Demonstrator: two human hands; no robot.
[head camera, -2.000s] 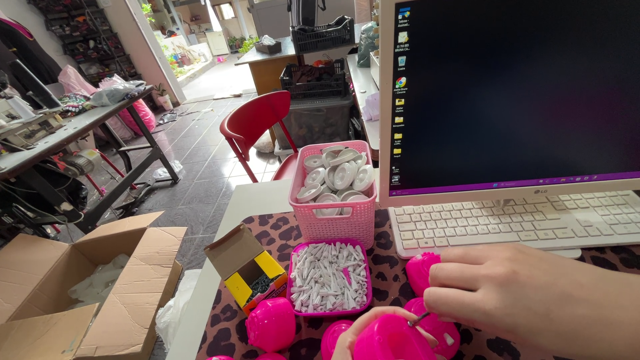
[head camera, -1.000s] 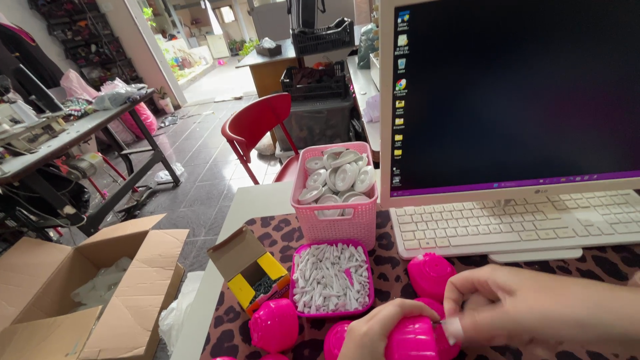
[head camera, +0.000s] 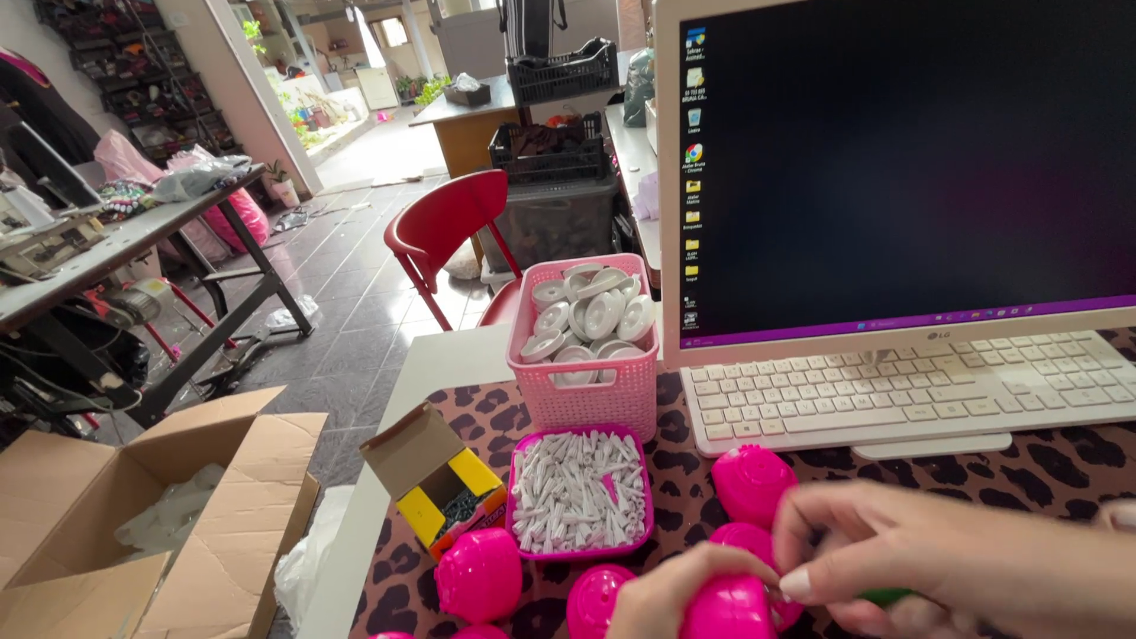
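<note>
My left hand (head camera: 679, 590) holds a glossy pink plastic piece (head camera: 729, 611) near the bottom edge. Over its right side, the pinched fingers of my right hand (head camera: 852, 555) touch it; a green item (head camera: 885, 596), perhaps a tool handle, shows under that palm. What the fingertips pinch is too small to tell. More pink pieces lie around, one (head camera: 753, 484) below the keyboard and another (head camera: 479, 575) at the left. A pink tray (head camera: 648, 532) holds many small white cone-shaped parts. Beside it, an open yellow and brown cardboard box (head camera: 479, 470) contains small dark pieces, likely screws.
Behind the tray stands a pink basket (head camera: 581, 404) of white round plastic parts. A white keyboard (head camera: 825, 399) and monitor (head camera: 905, 177) are at the right. A red chair (head camera: 453, 222) stands beyond the table. On the left are an open carton (head camera: 240, 532) and a work table (head camera: 133, 235).
My hands stay at the held pink piece. The thin dark metal shaft seen at my right fingers two seconds ago is no longer plainly visible, and my right hand has shifted slightly.
</note>
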